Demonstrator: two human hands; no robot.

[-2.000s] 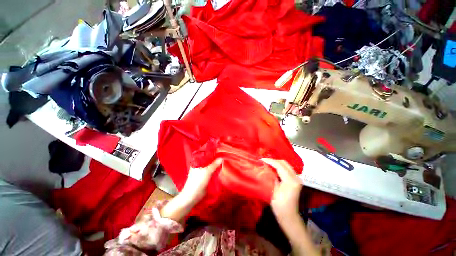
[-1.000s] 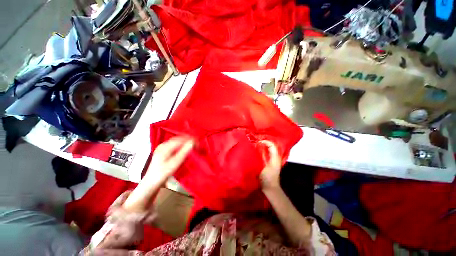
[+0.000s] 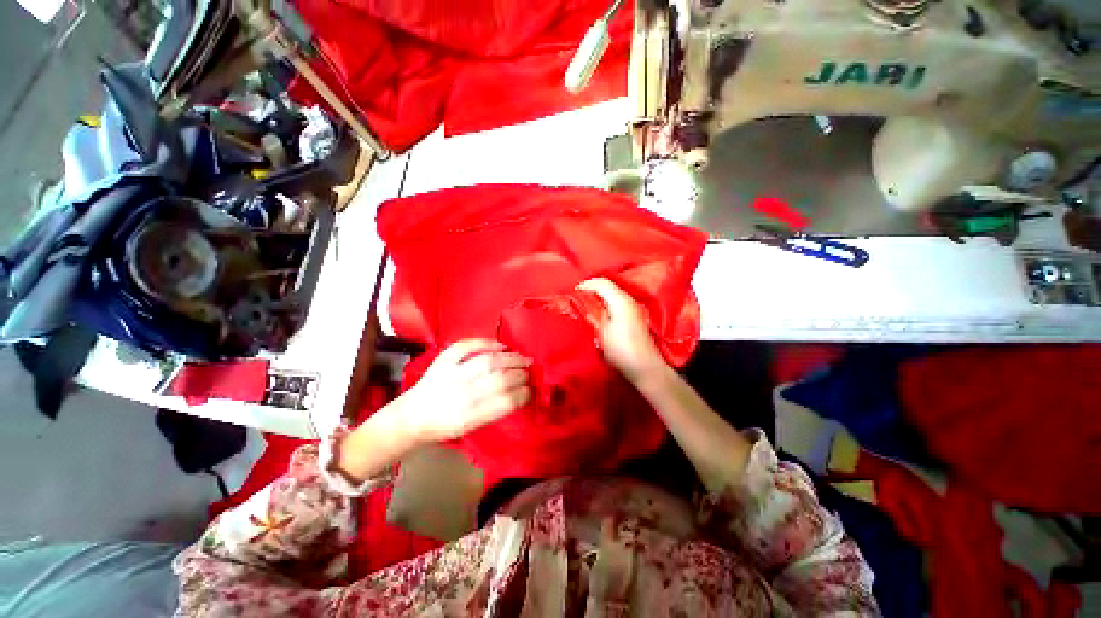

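Observation:
A red garment piece [image 3: 483, 260] lies over the front edge of the white table and hangs toward my lap. My left hand [image 3: 473, 389] rests on its gathered middle, fingers curled on the cloth. My right hand [image 3: 622, 328] pinches a fold of the same cloth, just right of my left hand. The fingertips of both hands are partly hidden in folds. The cloth lies in front of and to the left of the presser foot area [image 3: 666, 181] of the cream sewing machine [image 3: 785, 79], apart from the needle.
Blue snips [image 3: 827, 250] and a red scrap [image 3: 781, 214] lie on the machine bed. A green-handled tool [image 3: 990, 225] is at right. A red fabric pile [image 3: 531, 60] lies behind. A second machine [image 3: 181, 260] draped in navy and grey cloth stands left. Red cloth [image 3: 1014, 423] hangs below right.
The view has shifted, with the machine now higher in the picture. My left hand has come in from the cloth's left side to its middle. The cloth's back corner has folded down toward me.

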